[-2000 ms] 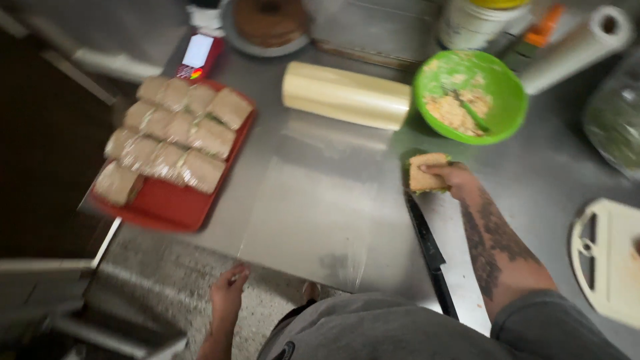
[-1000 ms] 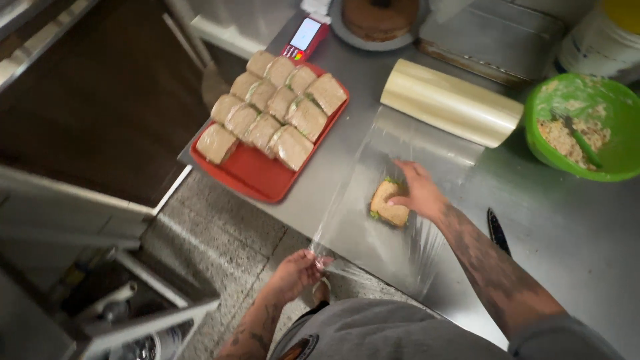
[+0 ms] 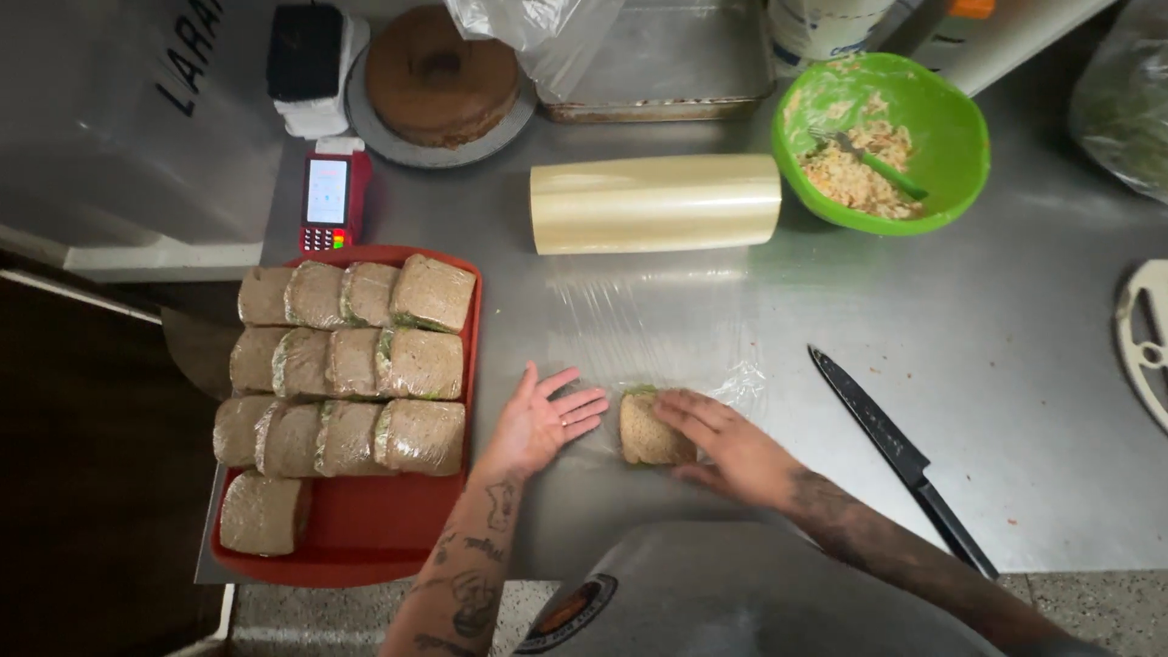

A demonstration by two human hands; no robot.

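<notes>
A sandwich half on brown bread (image 3: 650, 431), with green leaf at its edge, lies on clear plastic film (image 3: 630, 319) spread over the steel counter. My right hand (image 3: 725, 447) rests on the sandwich's right side, fingers over its top. My left hand (image 3: 546, 424) is palm up with fingers spread, just left of the sandwich, and grips nothing. The film comes from a large roll (image 3: 655, 204) lying across the counter beyond my hands. At the left, a red tray (image 3: 374, 534) bears several rows of film-wrapped sandwiches (image 3: 420, 438).
A black knife (image 3: 899, 456) lies at right. A green bowl (image 3: 944, 164) holds a creamy filling and a green fork. A red card terminal (image 3: 333, 196), a ring cake (image 3: 441, 78) on a plate, and a metal baking pan (image 3: 666, 64) stand behind. A white board (image 3: 1141, 338) is far right.
Since the oldest frame, my right hand and the sandwich have moved left from beside the knife onto the film. My left hand has let go of the film's near edge. The view has swung.
</notes>
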